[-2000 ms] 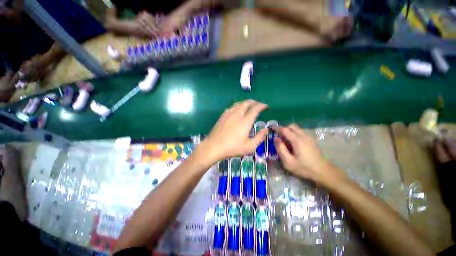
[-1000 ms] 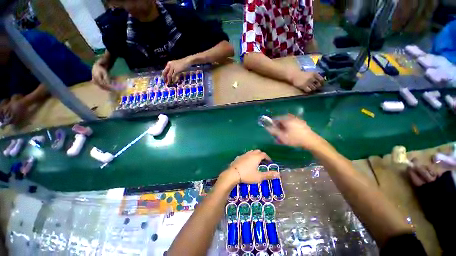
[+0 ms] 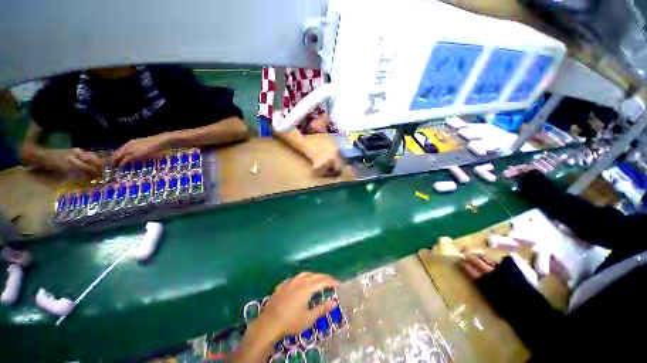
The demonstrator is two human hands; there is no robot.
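Open housings with blue cells and green boards (image 3: pixel 323 325) stand in rows at the bottom centre, partly cut off by the lower edge. My left hand (image 3: pixel 292 305) lies over the upper row, thumb and fingers around the housings' top ends; whether it grips one is hidden. The clear blister tray (image 3: pixel 383 312) shows beside them on the right. My right hand is not in view.
The green conveyor (image 3: pixel 340 237) crosses in front, with pale housings (image 3: pixel 148 241), a white strip (image 3: pixel 99 282) and yellow scraps (image 3: pixel 422 196) on it. A white overhead box (image 3: pixel 397 71) hangs above. Seated people work opposite; a dark-sleeved person (image 3: pixel 521 305) is at right.
The view has swung right and up, bringing in the white box. My right hand, over the belt with a small item a second ago, has left the picture. My left hand stays at the row.
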